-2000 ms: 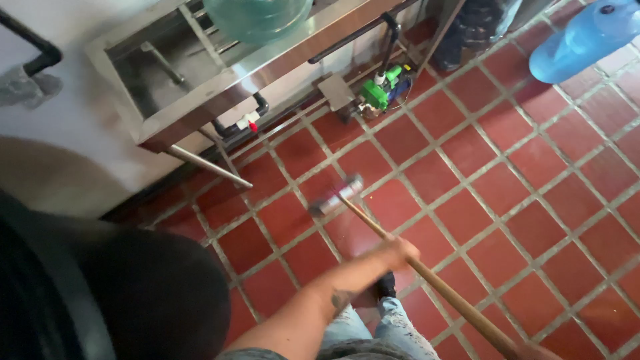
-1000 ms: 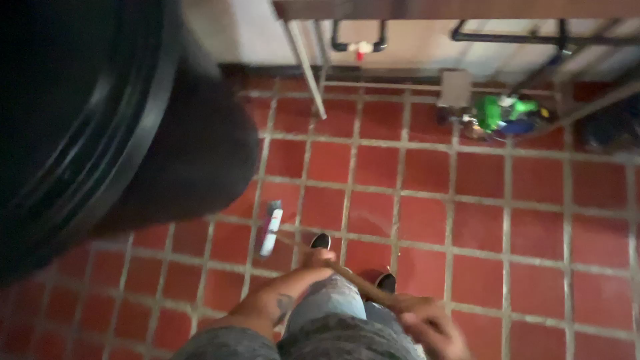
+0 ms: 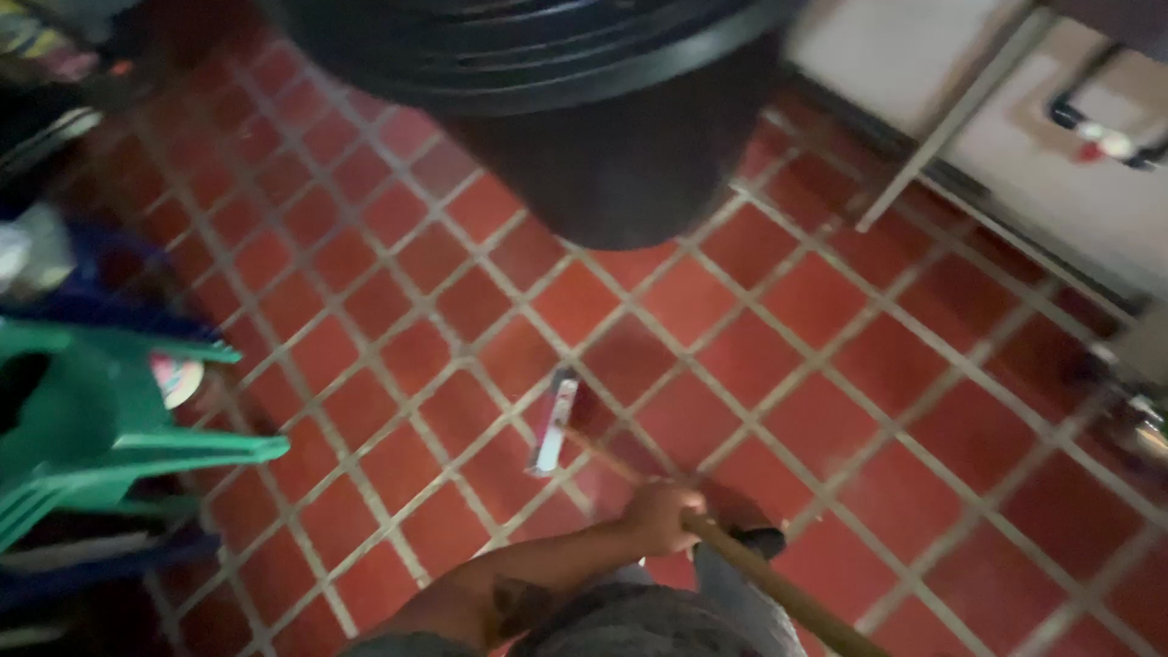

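My left hand grips the wooden pole near the middle of the view, just in front of my body. From that hand the pole runs down to a narrow broom or squeegee head, pale with dark ends, on the red tiled floor. The pole's upper part leaves the view at the bottom right. My right hand is outside the frame. A dark shoe shows beside the pole, below my left hand.
A large black lidded bin stands ahead. Green plastic chairs and other items are at the left. At the upper right are a metal leg, a pipe with a red valve and the wall.
The view has swung left, bringing in the green chairs. My right hand, on the pole one second ago, has left the view. My left hand still holds the pole.
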